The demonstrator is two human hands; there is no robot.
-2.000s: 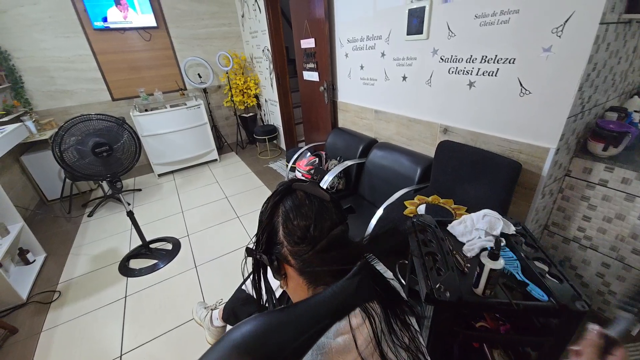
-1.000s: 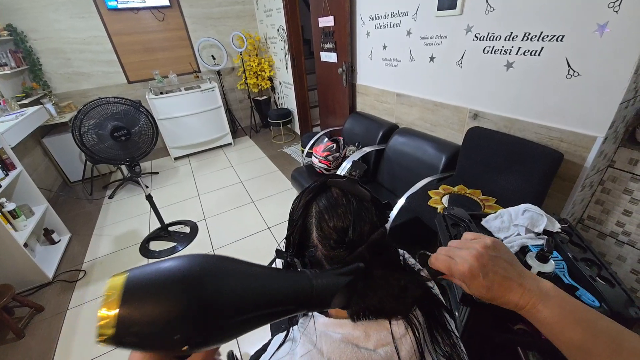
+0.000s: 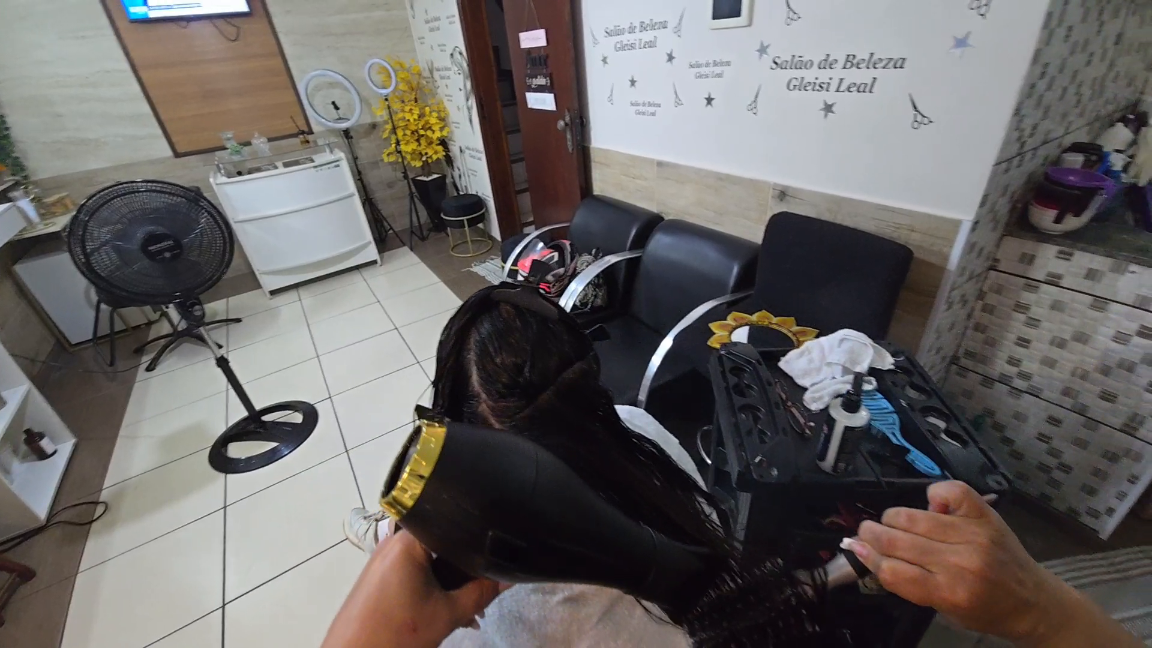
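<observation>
A black hair dryer with a gold rear ring is gripped by my left hand, its nozzle pointing right at the ends of a seated person's long dark hair. The hair looks wet, with sections parted at the crown. My right hand is closed at the lower right around a pale handle, beside the hair ends; the far part of this tool is hidden in the hair, so its kind is unclear. A light cape or towel covers the person's shoulders.
On the right, a black salon trolley holds a white towel, a pump bottle, a blue vented hairbrush and a sunflower-shaped mirror. Black armchairs line the wall. A pedestal fan stands at left.
Two seconds ago the hair dryer was out of view. Since one second ago, it has tilted nozzle-down and my left hand shows more fully. My right hand has moved lower and to the right.
</observation>
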